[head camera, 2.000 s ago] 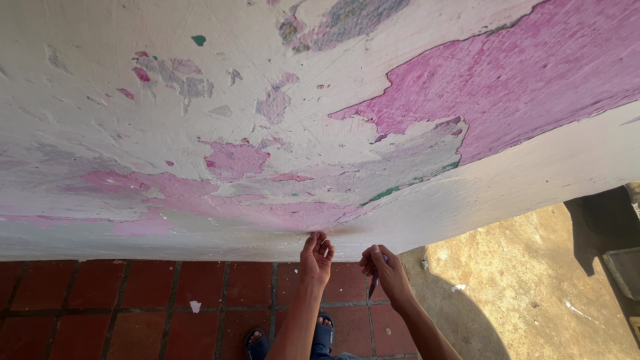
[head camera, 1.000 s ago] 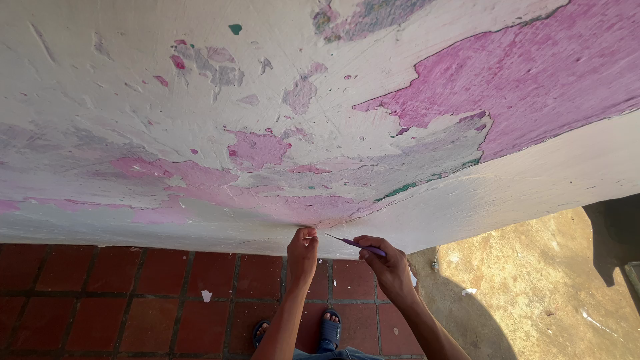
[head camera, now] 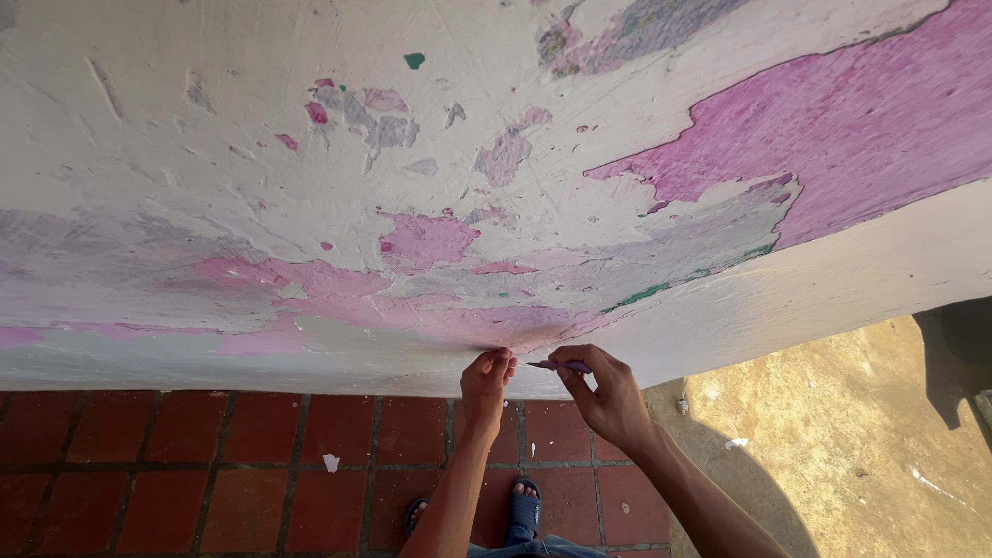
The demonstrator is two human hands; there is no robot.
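Note:
A painted wall [head camera: 434, 178] with peeling white, pink, grey and green layers fills the upper view. My right hand [head camera: 608, 391] grips a slim purple-handled tool [head camera: 573, 366], its dark pointed tip directed left toward my left hand. The exact kind of tool cannot be told. My left hand [head camera: 487, 384] is raised at the lower part of the wall, thumb and fingertips pinched together near a pink peeled patch [head camera: 511, 322]. A small pale bit shows at those fingers; whether they hold it is unclear.
Below the wall lie red floor tiles [head camera: 256, 442] with scattered paint flakes, one larger flake [head camera: 332, 463] among them. My feet in blue slide sandals [head camera: 525, 508] stand there. To the right is sunlit concrete ground [head camera: 821, 411] with a dark object's shadow near the edge.
The purple tool pointed downward in my right hand two seconds ago; it now points left. My right hand has come closer to my left hand.

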